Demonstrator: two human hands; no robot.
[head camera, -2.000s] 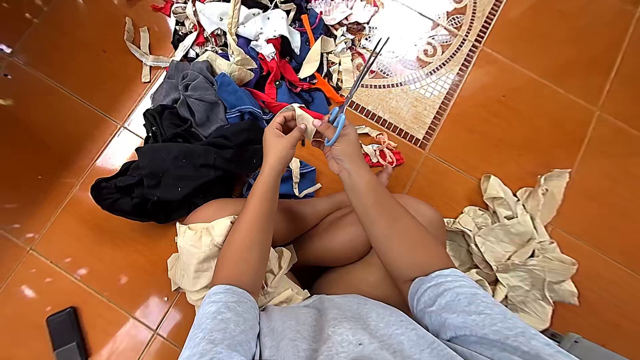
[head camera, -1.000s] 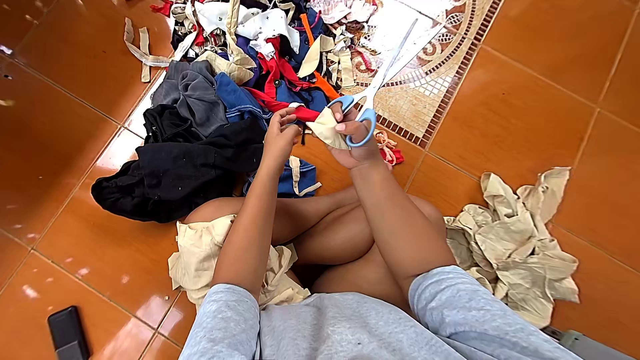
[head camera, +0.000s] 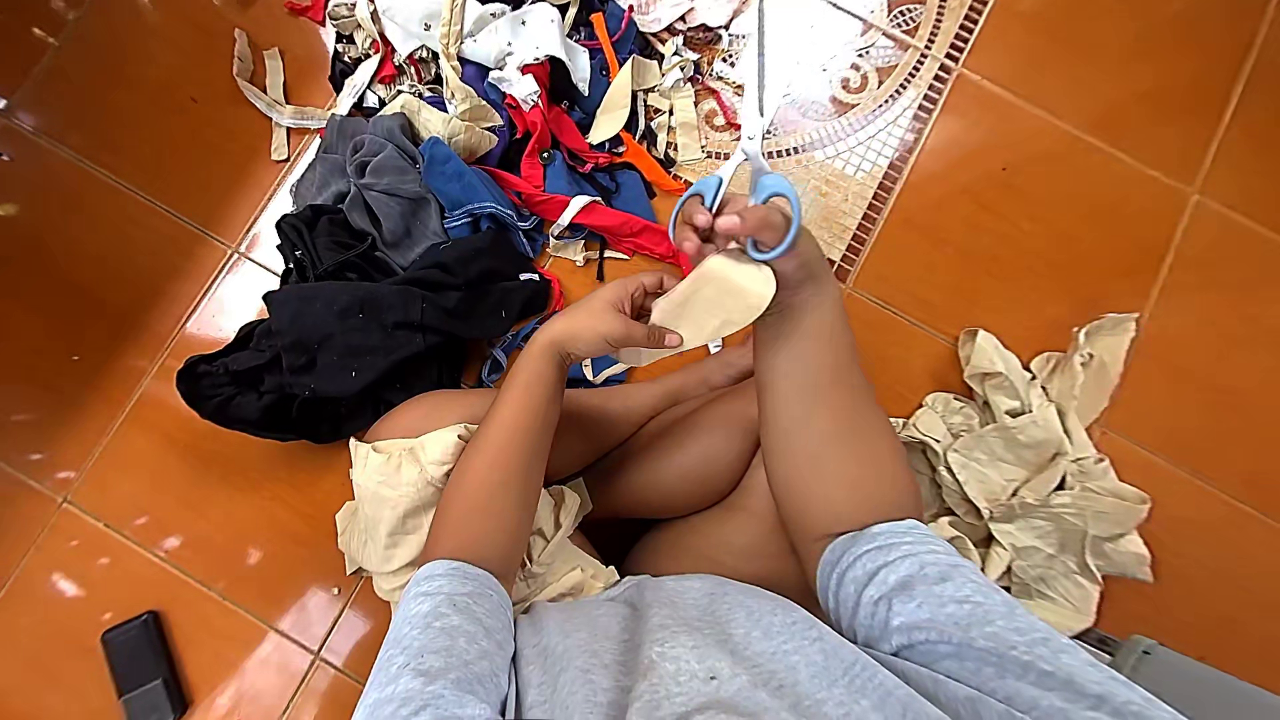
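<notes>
A pair of scissors with light blue handles (head camera: 775, 190) is in my right hand (head camera: 755, 235), fingers through the loops and blades pointing away from me. My left hand (head camera: 615, 320) pinches a rounded piece of cream cloth (head camera: 715, 300) between thumb and fingers. The far end of this piece lies just below the scissor handles, against my right hand. Beyond my hands, a red cloth strip (head camera: 600, 222) runs out of the heap of scraps. Cream cloth (head camera: 400, 500) is bunched by my left thigh.
Mixed fabric scraps (head camera: 530, 80) are heaped at the top. A black garment (head camera: 370, 350) and grey cloth (head camera: 375, 185) lie left. Crumpled cream cloth (head camera: 1040, 470) rests on the tiles at right. A dark phone-like object (head camera: 143, 660) lies lower left, with a grey object (head camera: 1190, 680) lower right.
The scissors have swung from slanting up-right to pointing nearly straight away from me. The cream piece now shows its broad face. My left hand, apart from it one second ago, now holds it.
</notes>
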